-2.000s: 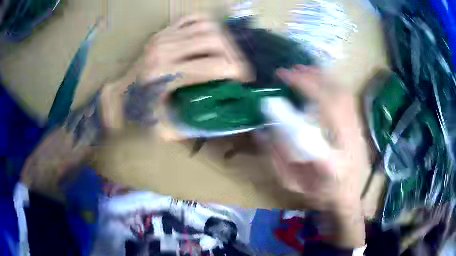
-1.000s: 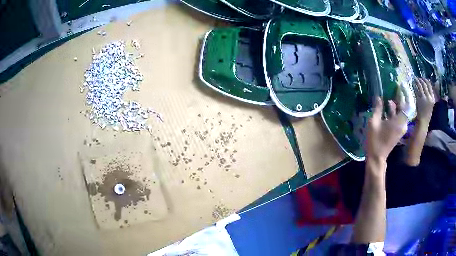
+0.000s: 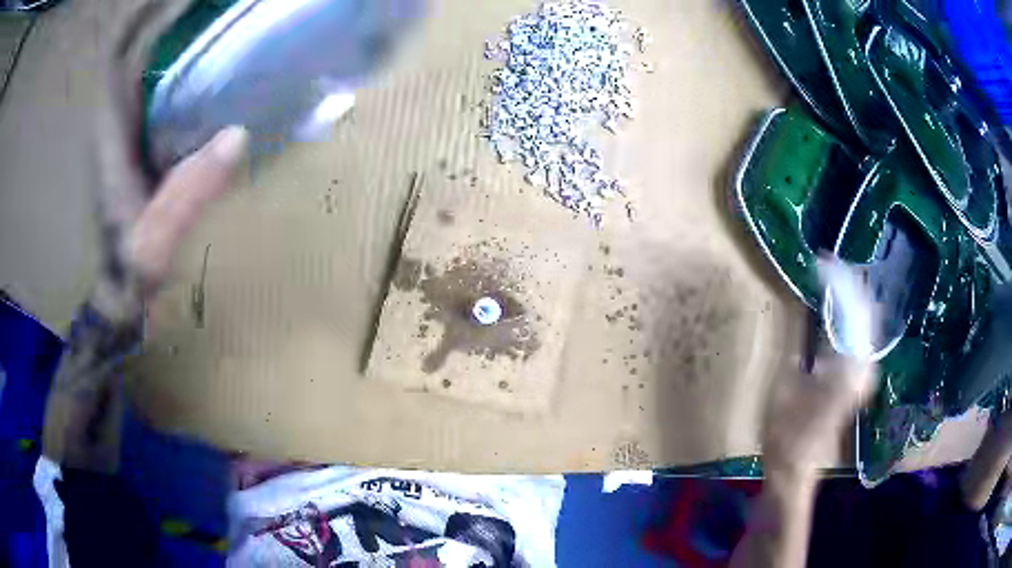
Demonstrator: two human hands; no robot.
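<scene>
My left hand (image 3: 169, 205), blurred, holds a green housing with a pale, shiny face (image 3: 266, 72) at the upper left, above the cardboard; its top is cut off by the picture edge. My right hand (image 3: 816, 405), also blurred, is at the lower edge of the stacked green housings (image 3: 790, 183). Its white-wrapped finger (image 3: 849, 311) overlaps the rim of one housing; whether it grips it I cannot tell. A small white cap (image 3: 486, 311) sits in a dark stain on the cardboard pad (image 3: 516, 394). Small white-silver fittings (image 3: 560, 89) lie in a loose pile behind the pad.
The tan cardboard cover (image 3: 294, 366) spreads under the pad and pile. Brown specks (image 3: 621, 316) lie right of the pad. Another person's arm (image 3: 988, 460) shows at the right edge. White printed clothing (image 3: 388, 516) is at the bottom centre.
The view has swung, so the pad and pile sit further right. My left hand has come into view with a housing. My right hand has moved to the nearer part of the housing stack.
</scene>
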